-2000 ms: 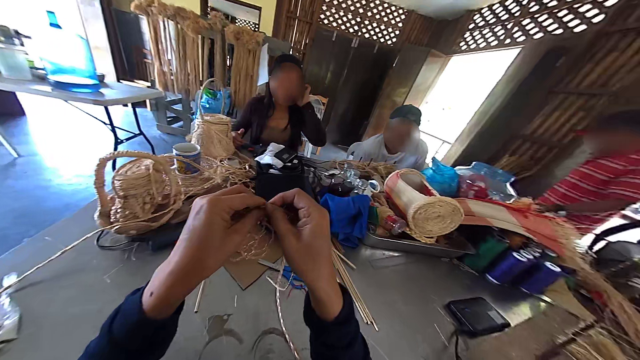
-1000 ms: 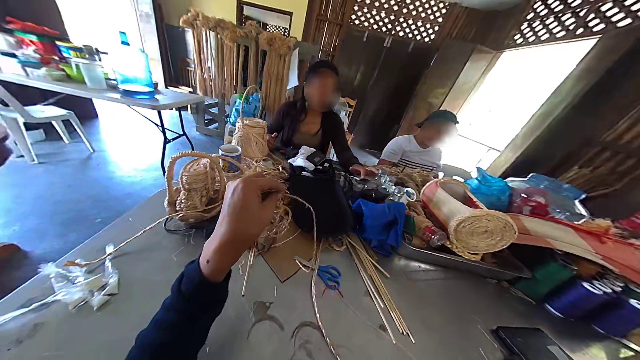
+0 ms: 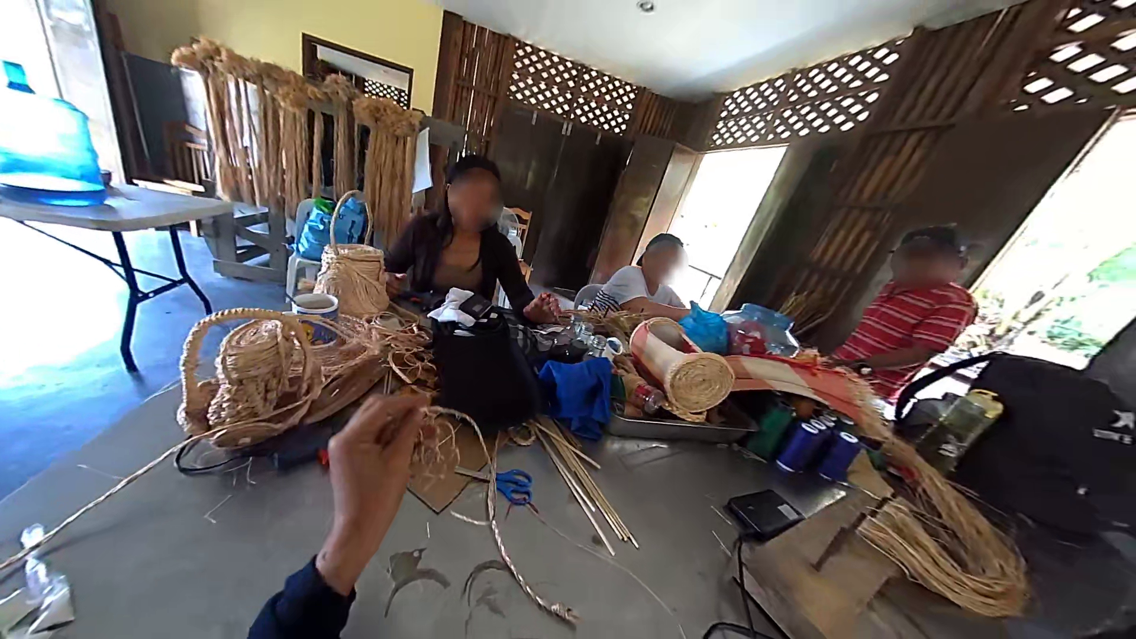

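My left hand (image 3: pixel 374 479) is raised over the near side of the table, its fingers closed on one end of a braided fibre cord (image 3: pixel 493 519). From the fingertips the cord arches right and hangs down, its tufted end lying low on the tabletop. Loose thin fibres dangle beside the fingers. Blue-handled scissors (image 3: pixel 514 487) lie right of the hand, on the edge of a piece of brown cardboard (image 3: pixel 435 493). Behind and left of the hand stands a small woven basket with a hoop handle (image 3: pixel 253 382); another cord (image 3: pixel 106 499) runs from it to the left edge. My right hand is out of view.
Thin sticks (image 3: pixel 586 488), a black bag (image 3: pixel 484 377), a blue cloth (image 3: pixel 577 395) and a metal tray holding a woven roll (image 3: pixel 697 382) stand beyond. At right are thread spools (image 3: pixel 803 444), a black device (image 3: pixel 763 513) and a fibre bundle (image 3: pixel 967 568). Three people are around the table.
Both hands were together two seconds ago; my right hand has since left the view. My left hand still holds the cord, which now hangs in an arch to the right. The view has shifted.
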